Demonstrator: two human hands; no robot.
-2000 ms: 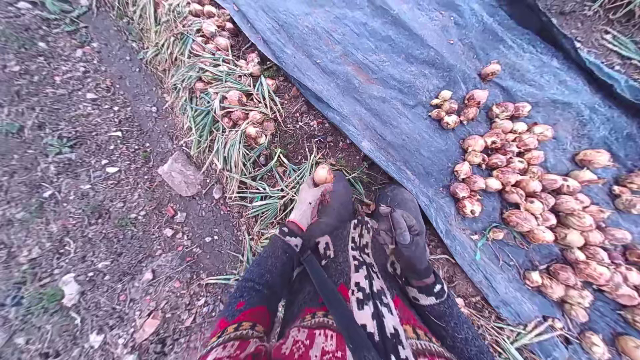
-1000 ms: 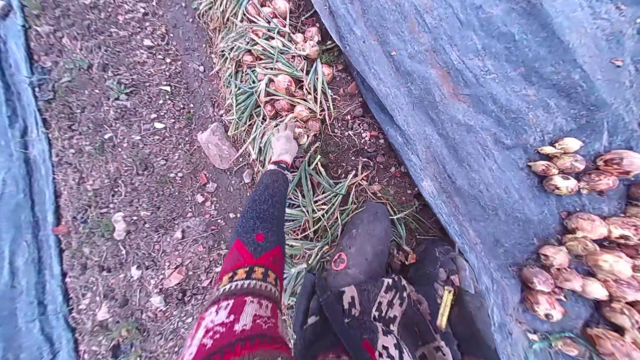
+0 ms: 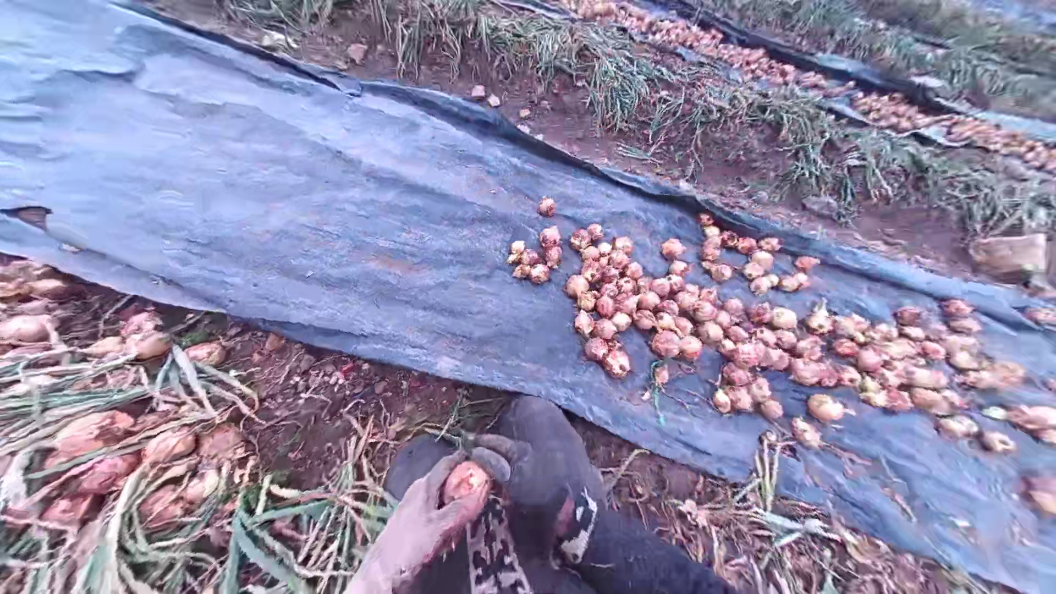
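An onion [image 3: 466, 481] sits in the fingers of my left hand [image 3: 425, 524], low in the middle of the view, just in front of my knees. My right hand [image 3: 503, 462], in a dark glove, is close against the onion's right side; its fingers blend with the dark trousers, and whether it holds a tool cannot be told. Many trimmed onions [image 3: 668, 309] lie on a blue-grey plastic sheet [image 3: 330, 223] ahead and to the right. Onions with their green tops [image 3: 95, 445] are piled on the soil at the left.
Bare soil [image 3: 330, 400] runs between the sheet and the piled onions. Dry stalks [image 3: 742, 528] lie near the sheet's lower edge. Beyond its far edge are rows of cut green tops [image 3: 619, 74], a large stone [image 3: 1011, 254] and another long line of onions [image 3: 726, 54].
My left hand, reaching into the onion pile a second ago, is back by my knees with an onion in it, beside my right hand. The view has swung to the right.
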